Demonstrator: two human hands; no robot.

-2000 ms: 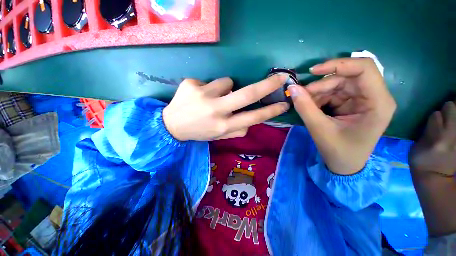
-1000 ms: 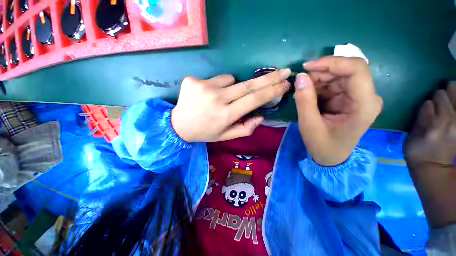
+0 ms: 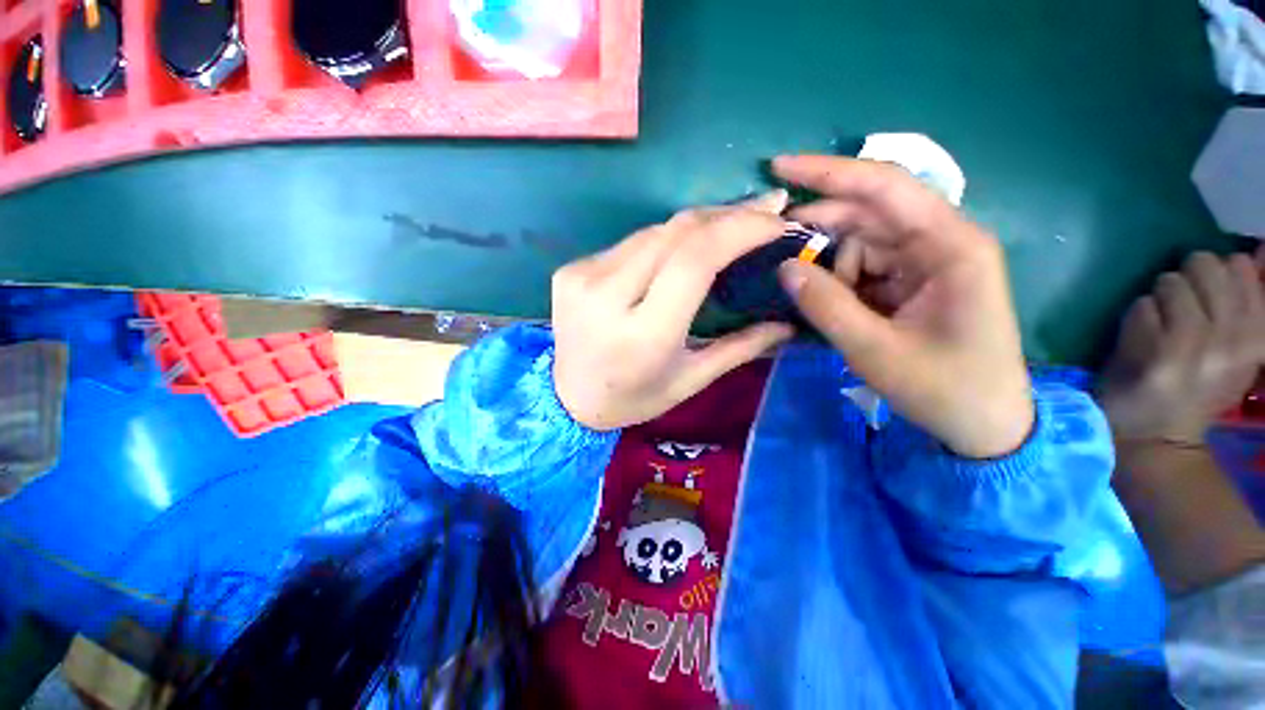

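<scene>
A black round watch head [image 3: 752, 278] is between my two hands above the green mat, partly hidden by fingers. A small orange and white pull tab [image 3: 812, 251] shows at its right side. My left hand [image 3: 659, 305] holds the watch head from the left, fingers over its far edge and thumb at its near edge. My right hand [image 3: 923, 298] grips its right side by the tab, with thumb and curled fingers; its index finger is extended. A white crumpled cloth [image 3: 918, 162] lies on the mat just behind my right hand. Whether a film covers the glass is unclear.
A red-pink foam tray [image 3: 513, 111] at the upper left holds several black watch heads [image 3: 199, 35] and a shiny clear patch [image 3: 525, 28] in its corner pocket. An empty red grid tray [image 3: 264, 382] is below bench level. Another person's hand [image 3: 1186, 340] is at right.
One second ago my right fingertips were apart from the watch head; now they are on its right side with the tab showing. The view has shifted, bringing more of the lower red tray into sight.
</scene>
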